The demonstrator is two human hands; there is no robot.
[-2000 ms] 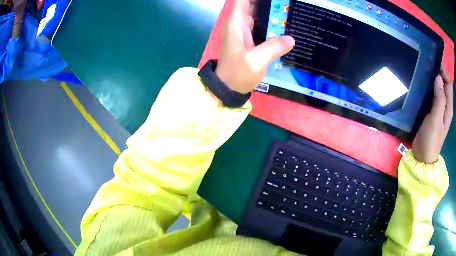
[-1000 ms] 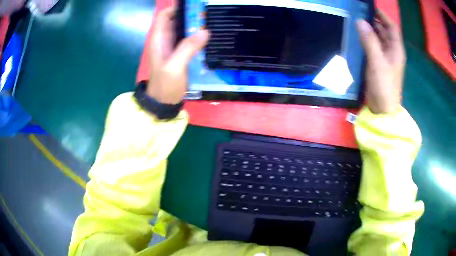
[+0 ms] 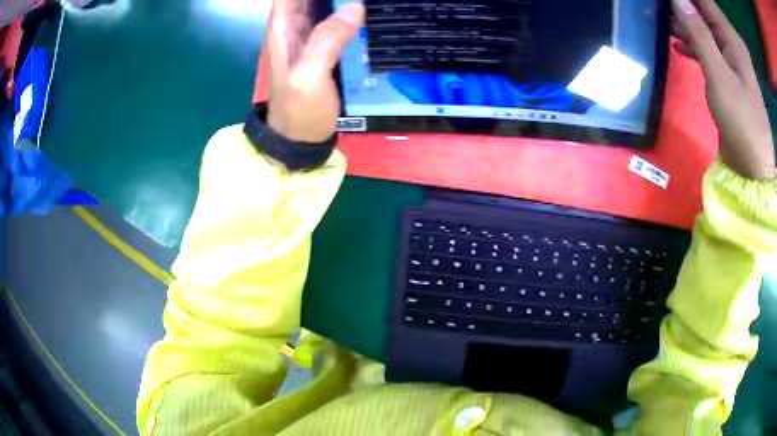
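Observation:
A tablet (image 3: 511, 94) with a lit screen is cut off by the top edge. Its screen shows a black window with white text lines over blue wallpaper, and a bright white reflection at lower right. My left hand (image 3: 308, 81) grips its left edge, thumb over the screen. My right hand (image 3: 724, 81) is at the right edge, fingers partly cut off at the top; a gap shows between palm and tablet. A red pad (image 3: 511, 166) lies beneath. A detached black keyboard (image 3: 532, 285) with touchpad lies nearer me.
The green bench (image 3: 153, 94) extends left. A white label (image 3: 649, 170) is on the pad's right part. Blue cloth of another person (image 3: 25, 179) shows at far left. The grey floor (image 3: 102, 298) has yellow lines. Another red pad (image 3: 767, 34) is at the upper right edge.
The view has shifted, so the tablet sits higher and more to the right. My right hand has opened away from the tablet's right side, and more of the pad and its label shows.

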